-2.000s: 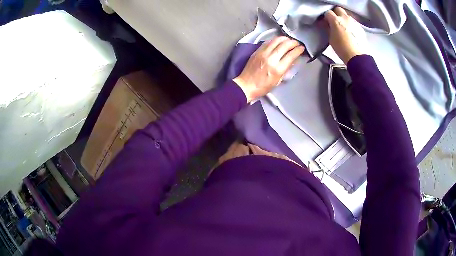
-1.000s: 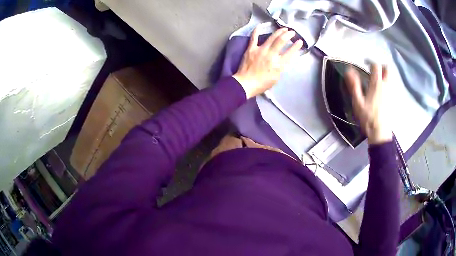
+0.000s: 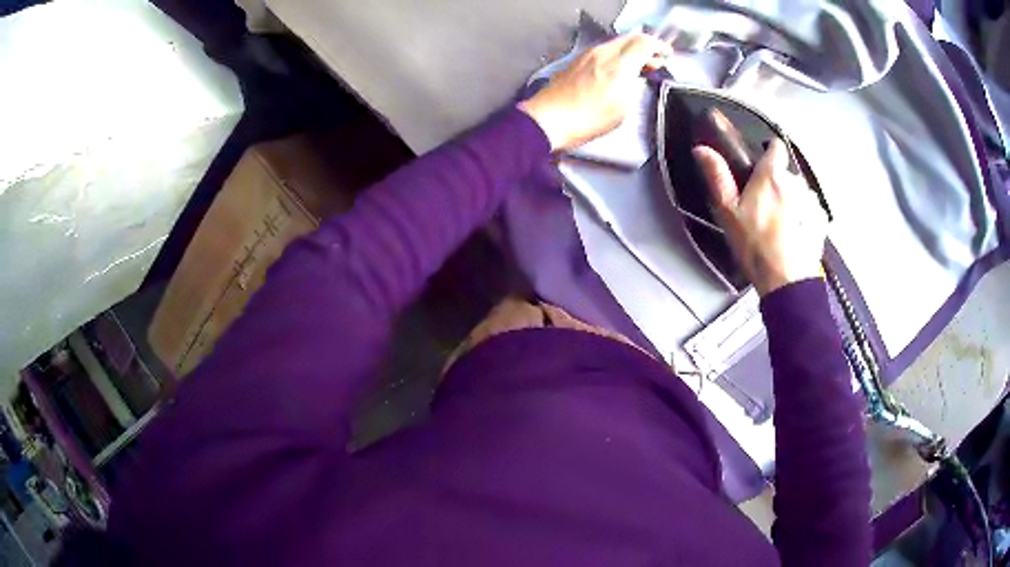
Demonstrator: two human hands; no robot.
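A garment (image 3: pixel 637 216), pale lilac inside with purple edges, lies spread over the table. My right hand (image 3: pixel 764 210) grips the handle of a dark pointed iron (image 3: pixel 692 155), which rests on the pale cloth with its tip towards the top. My left hand (image 3: pixel 598 91) lies on the garment's upper left edge, its fingertips on cloth just left of the iron's tip; the fingertips are partly blurred and may pinch the cloth. A pocket patch (image 3: pixel 744 371) with a pale welt (image 3: pixel 725 332) lies below the iron.
The padded table (image 3: pixel 388 55) extends to the upper left. A large white wrapped block (image 3: pixel 100 166) and a brown cardboard box (image 3: pixel 238 255) stand at left. The iron's hose (image 3: pixel 853 321) runs to the lower right past metal fittings. A purple iron rest (image 3: pixel 899 521) is at lower right.
My right hand has left the cloth, taken hold of the iron and moved it up and left towards my left hand. My left hand has shifted slightly up along the garment's edge.
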